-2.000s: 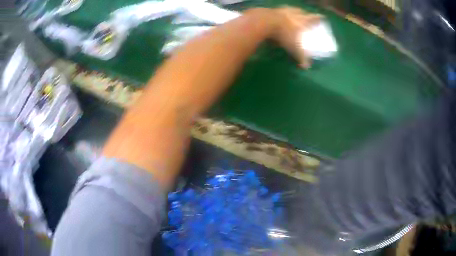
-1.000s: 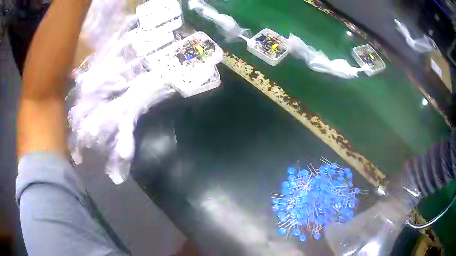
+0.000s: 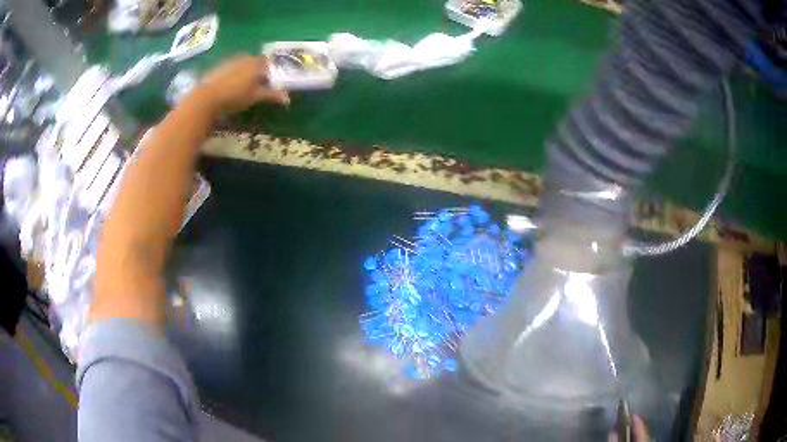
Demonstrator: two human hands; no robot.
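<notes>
My left hand (image 3: 235, 84) reaches over the green belt, its fingers at the left end of a white socket housing (image 3: 302, 67) and its thumb below the edge; it appears to grip it. The housing has a yellow part inside and a white bagged cord (image 3: 397, 55) to its right. My right hand (image 3: 639, 429) is mostly cut off by the bottom edge; its fingertips hold a thin dark tool, likely the soldering iron (image 3: 623, 420). A loose pile of blue disc components (image 3: 444, 280) with wire leads lies on the dark mat.
White units with bagged cords (image 3: 73, 186) are stacked at left, partly behind my forearm. A clear extraction hood (image 3: 561, 337) on a ribbed grey hose (image 3: 630, 95) stands right of the pile. A chipped rail (image 3: 371, 161) edges the belt. A cardboard tray (image 3: 729, 345) is at right.
The view has swung. My left hand, out of view a second ago, now shows at a housing on the belt. My right fingertips and the dark tool have come into view at the bottom.
</notes>
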